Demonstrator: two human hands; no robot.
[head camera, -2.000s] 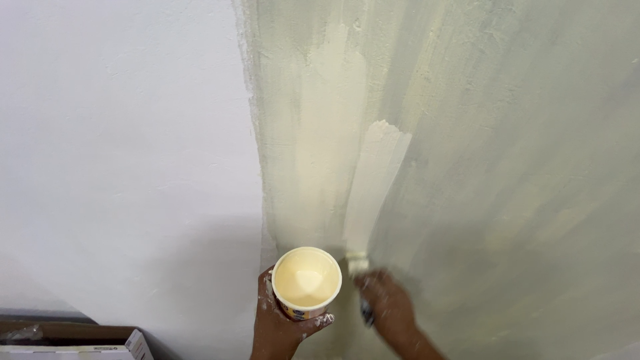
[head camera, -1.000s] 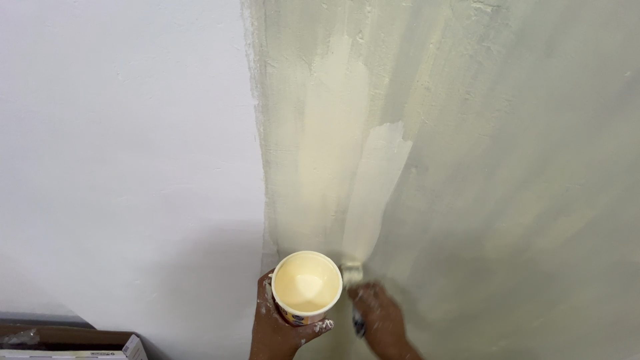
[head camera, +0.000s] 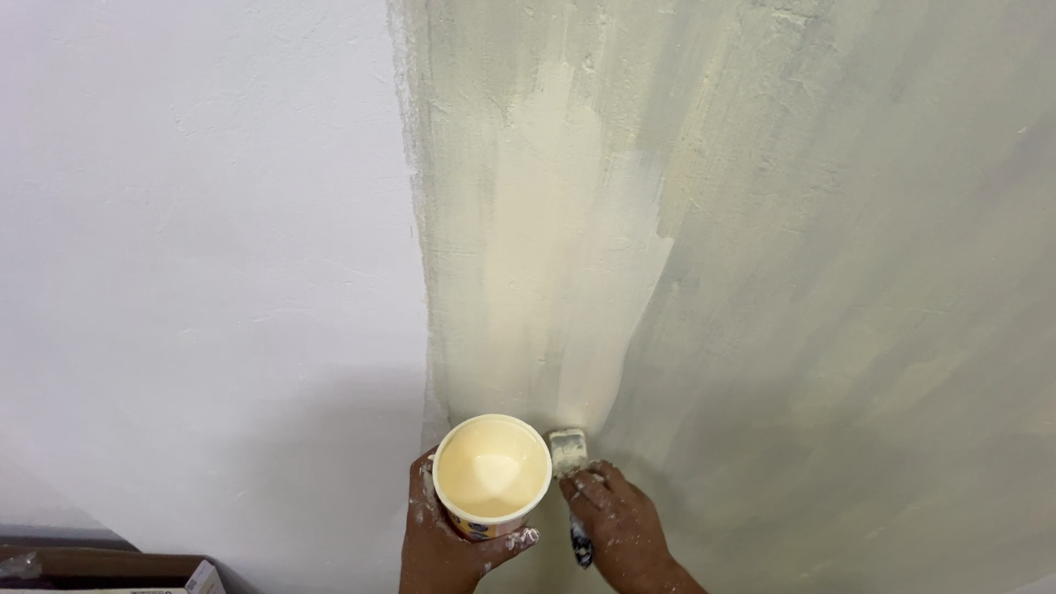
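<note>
My left hand grips a round tub of cream paint from below and the side, its open top facing me. Just right of it, my right hand holds a paintbrush whose dark handle points down out of the fist. The brush head is at the wall by the lower end of a fresh cream patch. Around that patch the wall is streaky grey-green. White paint specks mark both hands.
To the left is a smooth white wall surface, meeting the grey-green part along a rough upright edge. A brown cardboard box with plastic and a printed white piece stands at the bottom left. Shadows fall around my hands.
The cream patch is wider: the gap seen earlier between its two upper strips is now covered with paint. Both hands remain low on the wall with the tub and brush.
</note>
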